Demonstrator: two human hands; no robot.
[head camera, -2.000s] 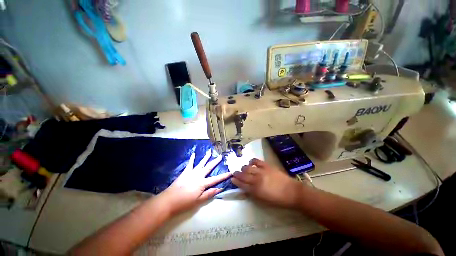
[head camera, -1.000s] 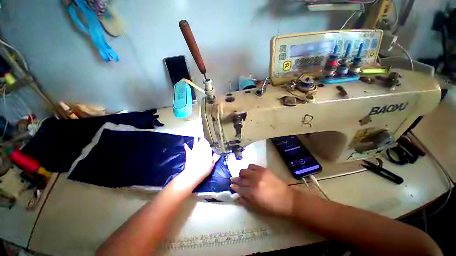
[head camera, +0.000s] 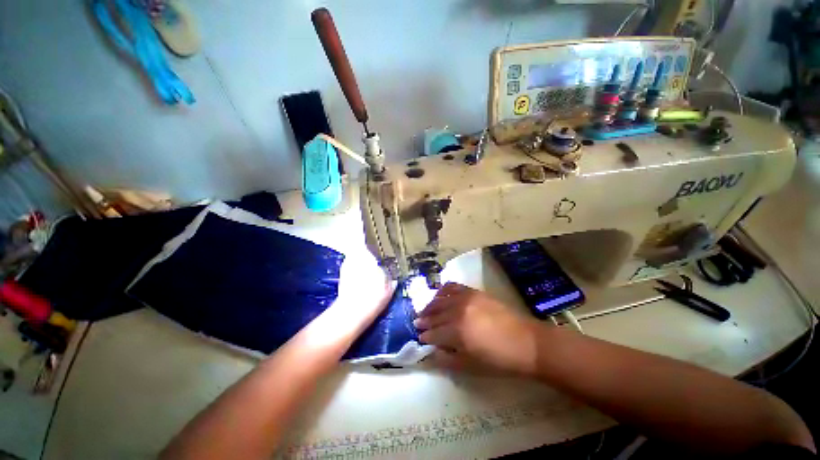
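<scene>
The navy shell fabric (head camera: 247, 278) lies on the table with a white backing (head camera: 387, 358) showing along its edges. Its right end is at the presser foot and needle (head camera: 421, 272) of the cream sewing machine (head camera: 575, 202). My left hand (head camera: 361, 286) lies on the fabric left of the needle, overexposed by the lamp, so its fingers are hard to tell. My right hand (head camera: 463, 325) is right of the needle with fingers curled at the fabric's right edge. A small white piece (head camera: 421, 295) shows by the needle between my hands.
The turquoise lamp (head camera: 321, 175) hangs left of the needle. A lit smartphone (head camera: 538, 280) with a cable lies under the machine arm. Black snips (head camera: 692, 300) and scissors (head camera: 719, 268) lie right. A matte dark pile (head camera: 85, 260) and red thread cone (head camera: 27, 304) are left.
The navy fabric has turned, its left part angling further up and its near edge swinging down. My left hand has drawn its spread fingers together beside the needle. My right hand stays near the same spot.
</scene>
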